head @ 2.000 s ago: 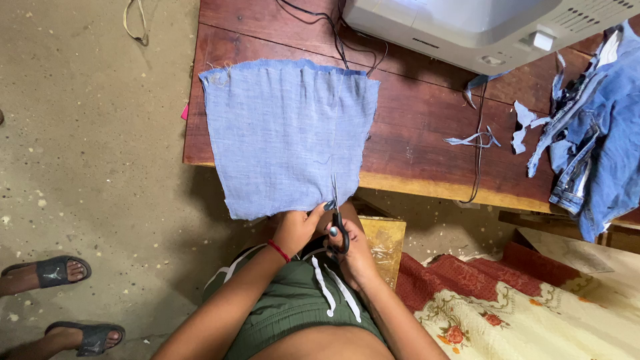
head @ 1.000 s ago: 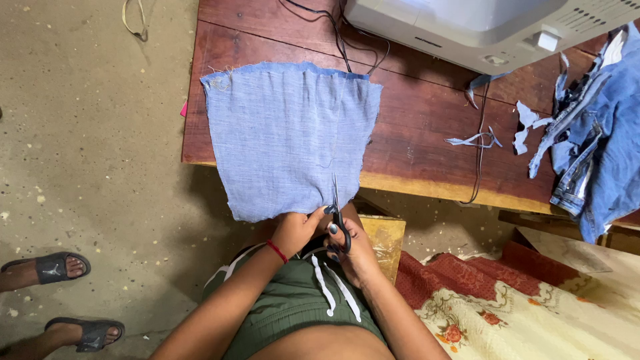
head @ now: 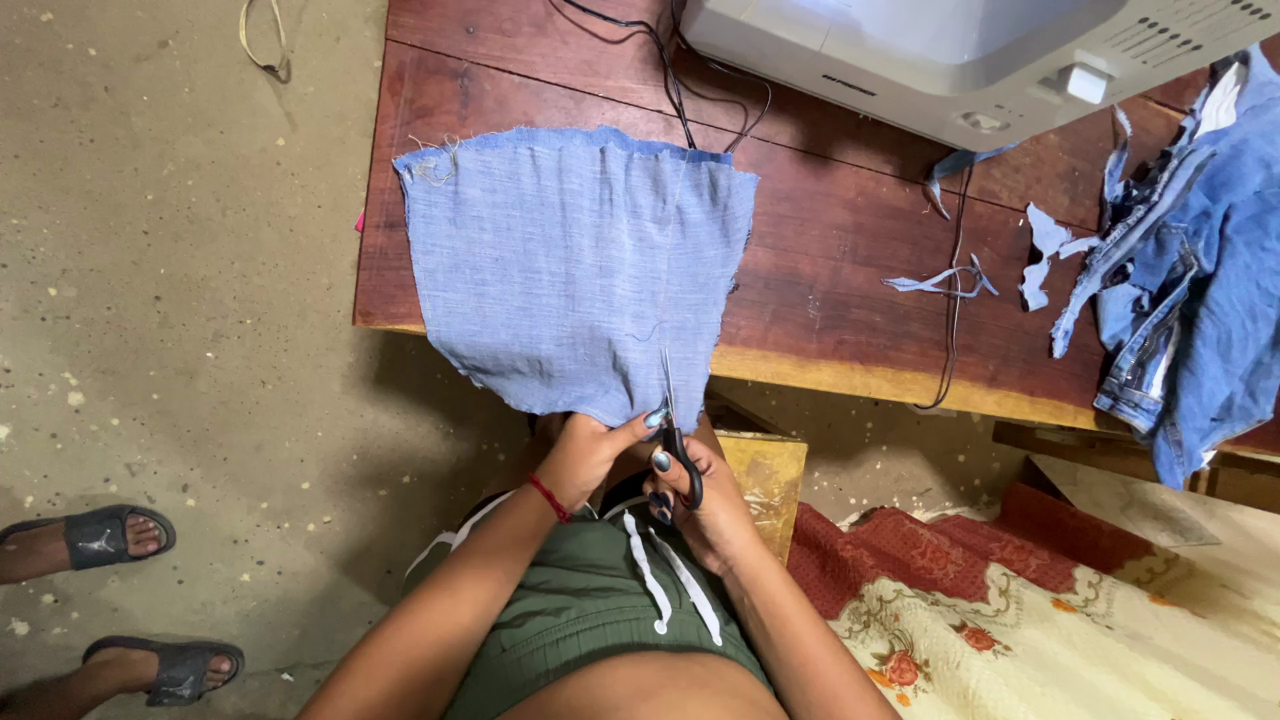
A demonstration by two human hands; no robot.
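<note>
A light blue denim piece [head: 570, 260] with frayed edges lies partly on the wooden table, its near part hanging over the front edge. My left hand [head: 590, 455], a red string at its wrist, pinches the cloth's near edge with the thumb on top. My right hand [head: 705, 500] grips the black handles of a pair of scissors [head: 673, 420]. The scissors point away from me, with the blades at the near edge of the cloth, just right of my left thumb. Loose threads lie on the cloth's far left corner.
A white sewing machine [head: 900, 60] stands at the back right of the wooden table [head: 820, 290]. Dark cables, denim scraps [head: 1045, 250] and cut jeans [head: 1220, 260] lie on the right. A wooden stool [head: 765, 480] and floral cloth [head: 950, 610] are below. Another person's sandalled feet [head: 100, 537] are at left.
</note>
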